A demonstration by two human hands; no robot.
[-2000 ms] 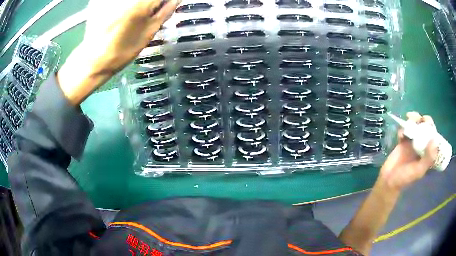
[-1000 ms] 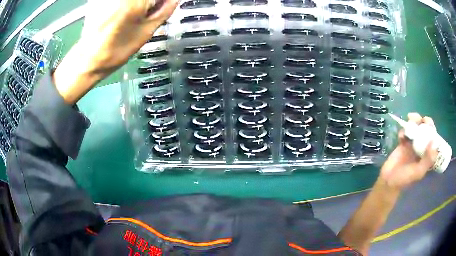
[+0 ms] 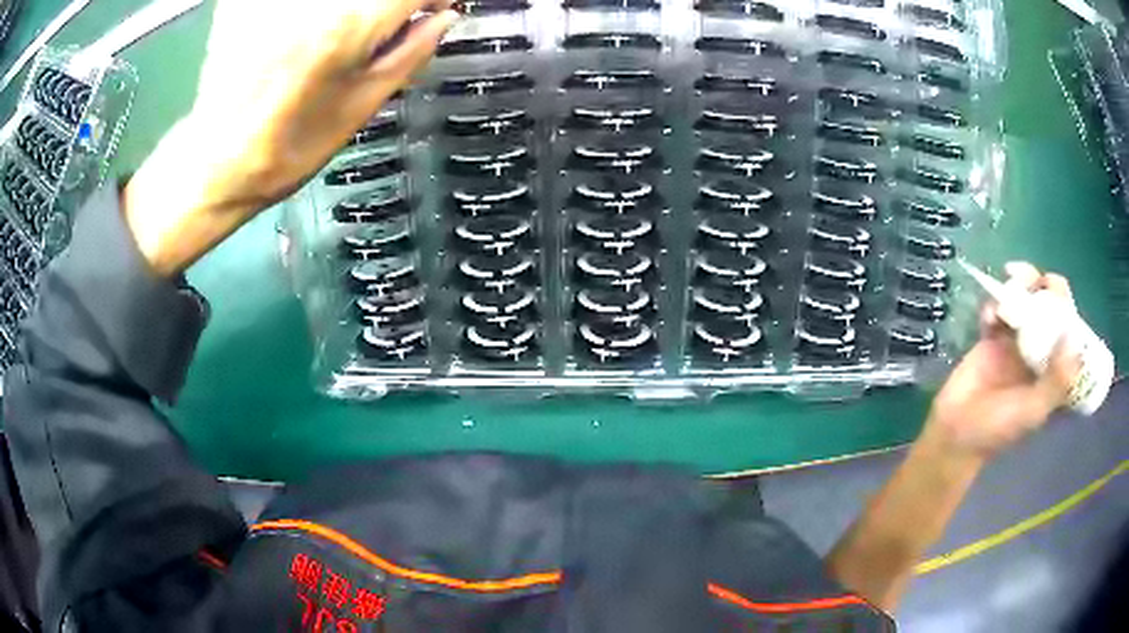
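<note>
A large clear blister tray (image 3: 557,247) lies in front of me, with columns of pockets holding glossy black curved parts (image 3: 614,336). My left hand (image 3: 310,99) is over the tray's upper left corner, large and overexposed; its fingertips are at or past the top edge of the picture, so what it holds, if anything, is hidden. My right hand (image 3: 997,390) is beside the tray's lower right edge, closed around a white squeeze bottle (image 3: 1059,340). The bottle's thin nozzle points up and left, close to the right column of parts.
A second clear tray with black parts (image 3: 43,148) and a blue spot lies at the far left. More clear plastic trays (image 3: 1096,105) show at the right edge. Under them is a green mat (image 3: 520,433). A grey floor with a yellow line (image 3: 1040,526) shows at lower right.
The tray and its parts sit slightly higher in the picture. My left hand appears slightly lower and its fingers reach a little further right. My right hand still holds the bottle in nearly the same place.
</note>
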